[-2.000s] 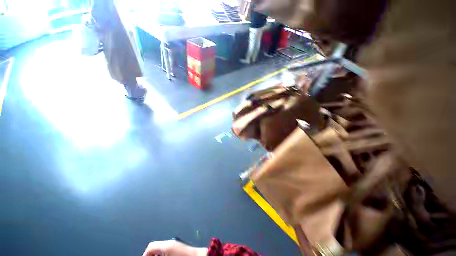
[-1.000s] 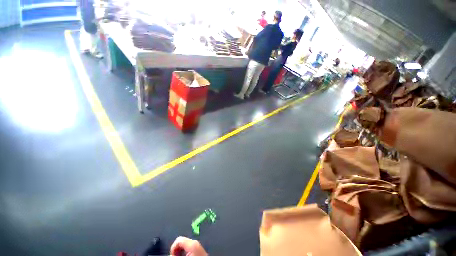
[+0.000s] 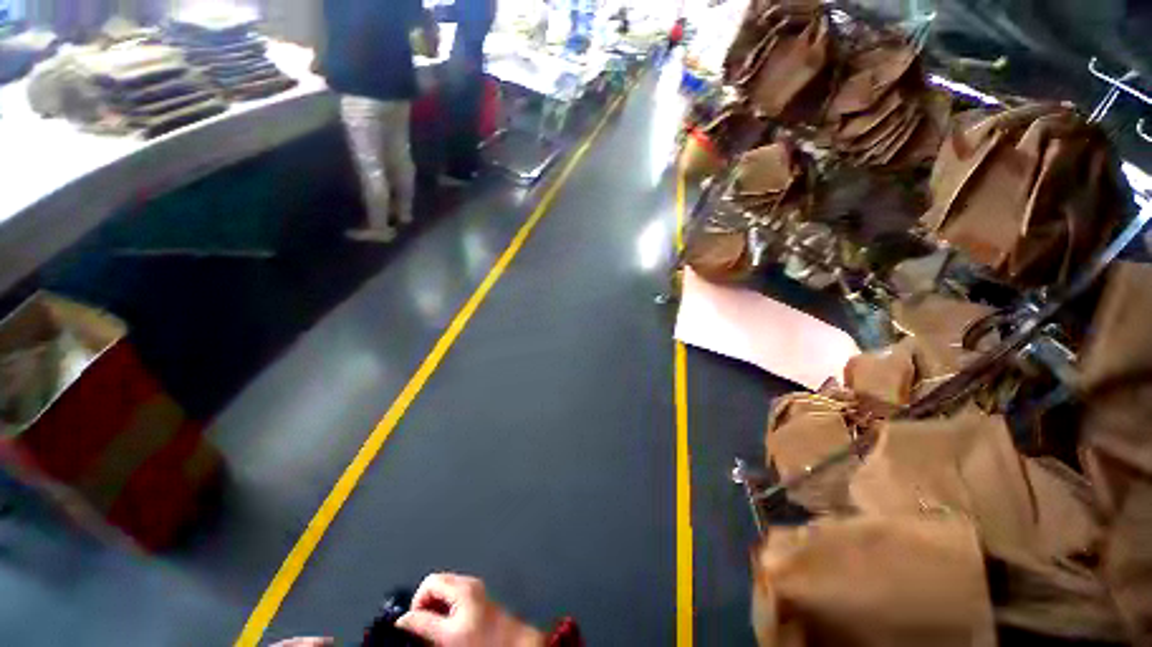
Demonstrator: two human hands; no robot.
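My right hand (image 3: pixel 465 613), with a red cuff at the wrist, shows at the bottom edge. Its fingers are curled against a small dark thing (image 3: pixel 389 622), too blurred to name. Only a sliver of my left hand (image 3: pixel 303 642) shows at the bottom edge, so its grip is hidden. Nearest on the right, tan bags (image 3: pixel 872 581) are heaped on a rack, and more brown bags (image 3: pixel 1030 190) hang in bunches behind them. Neither hand touches a bag in view.
A dark grey aisle with yellow lines (image 3: pixel 442 341) runs ahead. An open red carton (image 3: pixel 126 442) stands at left by a white bench (image 3: pixel 152 158) with stacked pieces. Two people (image 3: pixel 373 114) stand beyond it. A pale pink sheet (image 3: pixel 764 331) sticks out from the rack towards the aisle.
The view has turned right, along the aisle. The carton and bench have shifted left and look closer, and more of the bag rack shows. My right hand stays low at the bottom edge.
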